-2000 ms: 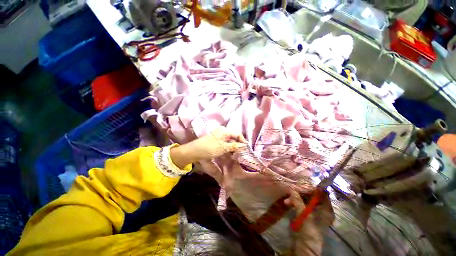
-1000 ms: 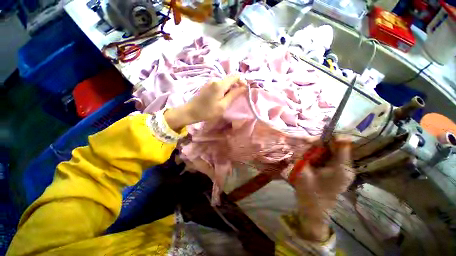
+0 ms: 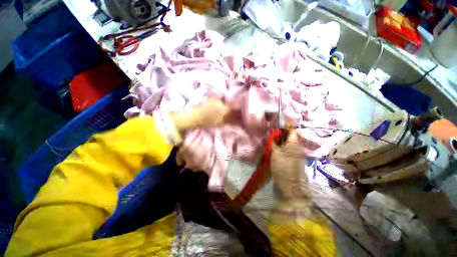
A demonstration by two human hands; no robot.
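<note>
A heap of pale pink fabric pieces point(image 3: 175, 80) lies spread on the pale table in front of me. My left hand point(image 3: 213, 113), blurred, is at the near side of the heap and holds a pink piece point(image 3: 250, 103). My right hand point(image 3: 288, 148), also blurred, is just right of it and holds red-handled scissors point(image 3: 276, 134) with the thin blade pointing up over the pink cloth. Whether the blades are open or touch the cloth cannot be told.
The sewing machine point(image 3: 371, 150) stands at right with its lamp lit. More red-handled scissors point(image 3: 127, 44) lie at the far left table end near a second machine point(image 3: 131, 9). Blue crates point(image 3: 50, 155) and a red container point(image 3: 92, 85) are at left. A red box point(image 3: 398, 29) sits at back right.
My right hand has moved left with the scissors, close to my left hand. My left hand first moved up over the heap, then slightly down, with a pink piece held.
</note>
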